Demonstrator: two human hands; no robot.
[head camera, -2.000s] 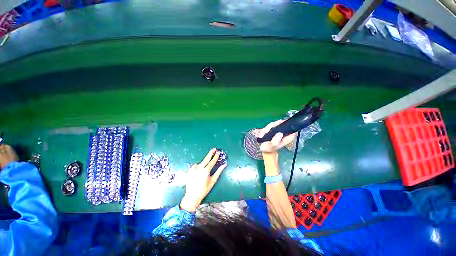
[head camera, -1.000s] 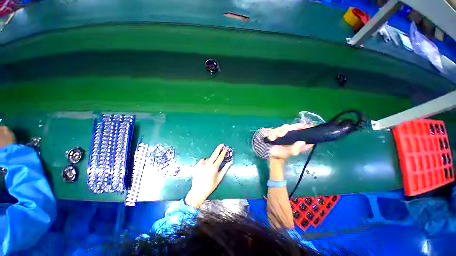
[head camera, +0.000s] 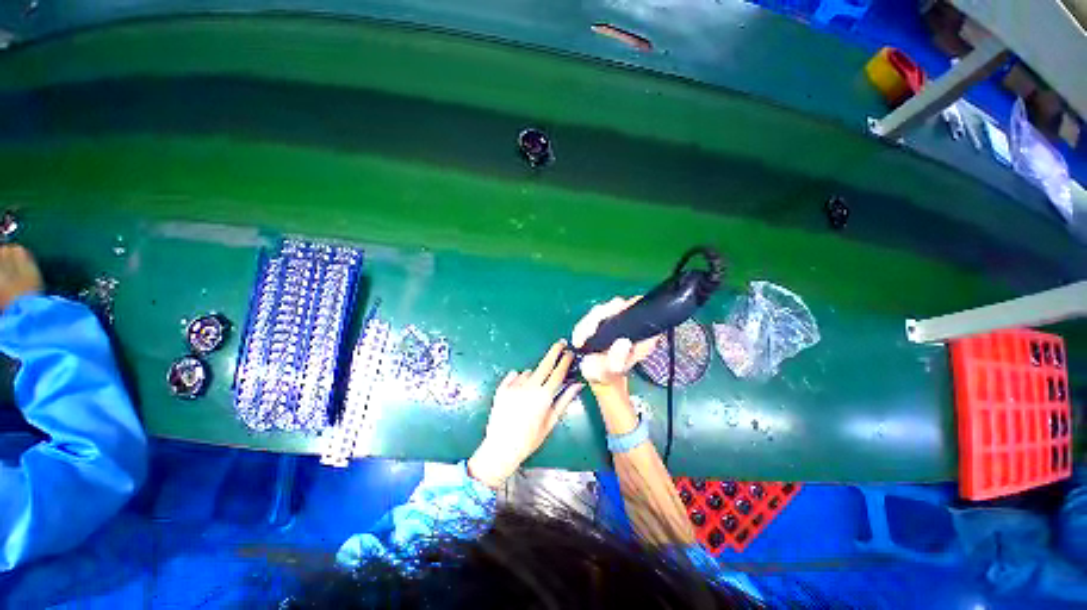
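My right hand (head camera: 614, 346) grips the thick black electric screwdriver (head camera: 653, 312), its cord end pointing up and right. The tip points down-left at my left hand (head camera: 528, 411). My left hand rests on the bench with its fingers around a small black round unit (head camera: 573, 372), mostly hidden by fingers and tool. The screw dish (head camera: 682, 355) lies just right of my right hand, partly behind the cord. A crumpled clear bag (head camera: 772, 331) lies beside the dish. A loose heap of small metal parts (head camera: 427, 363) lies left of my hands.
A stack of metal strips (head camera: 298, 334) and a single strip (head camera: 361, 393) lie left. Two round units (head camera: 206, 332) lie farther left, near another person's blue sleeve (head camera: 78, 399). The green belt (head camera: 393, 179) carries round units (head camera: 534, 147). A red tray (head camera: 1013, 414) and metal frame bars (head camera: 995, 312) are right.
My right hand and the screwdriver have moved from over the dish left to the unit at my left hand. The dish and bag are now more exposed. The camera view has shifted and tilted.
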